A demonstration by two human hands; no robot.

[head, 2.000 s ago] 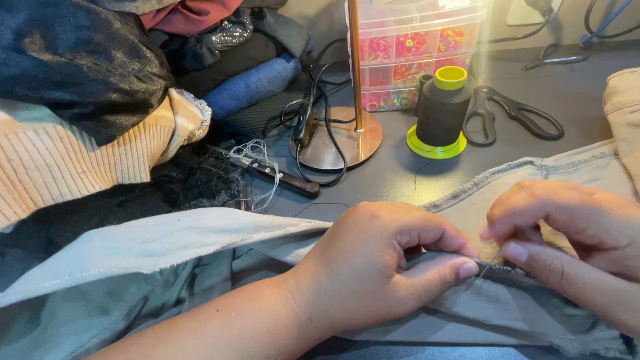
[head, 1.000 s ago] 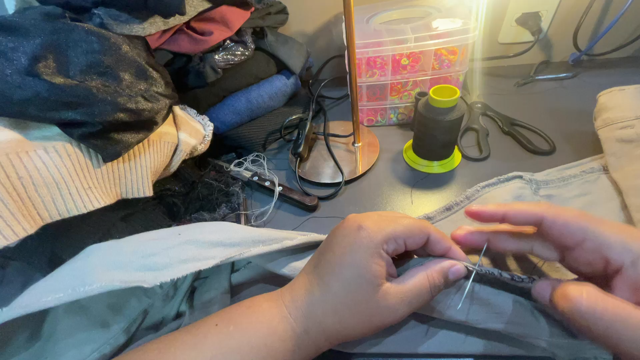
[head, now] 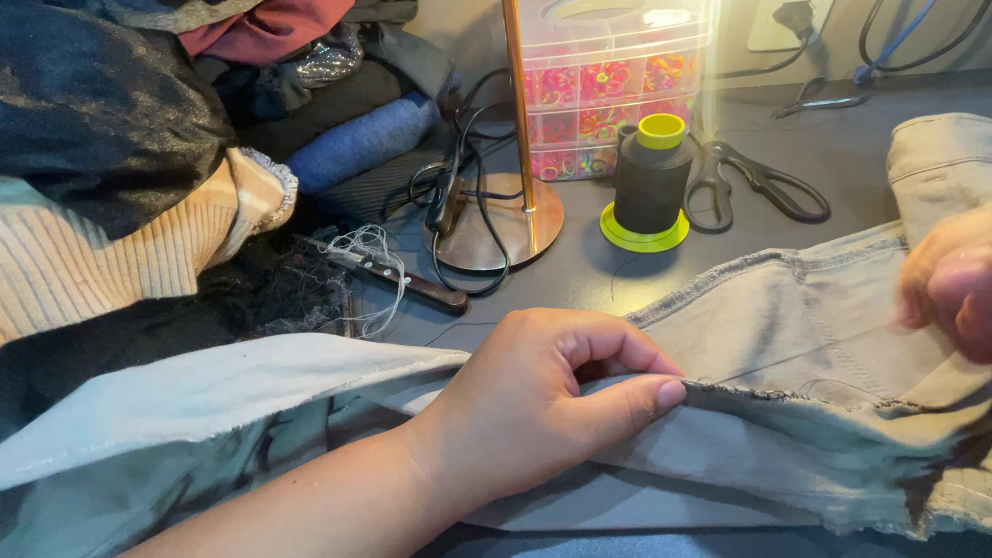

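My left hand (head: 573, 387) pinches the edge of a beige-grey garment (head: 736, 442) between thumb and forefinger. Dark hand stitches (head: 752, 391) run along the edge to the right of my fingertips. Blurred at the right border, my right hand (head: 949, 283) is held above the garment with its fingers curled in. A taut dark thread (head: 806, 353) stretches from the seam beside my left fingertips up toward my right hand. Whether a needle sits in those fingers cannot be made out.
Behind the garment stand a dark thread cone (head: 655, 182), black-handled scissors (head: 756, 182), a lamp base (head: 496, 225) with a cord, and a clear box (head: 612, 85) of coloured bands. A wooden-handled knife (head: 411, 287) lies near loose threads. Clothes (head: 101, 116) are piled at left.
My right hand has moved away from the seam, up and to the right, and a thread is now drawn out taut. My left hand still pinches the edge.
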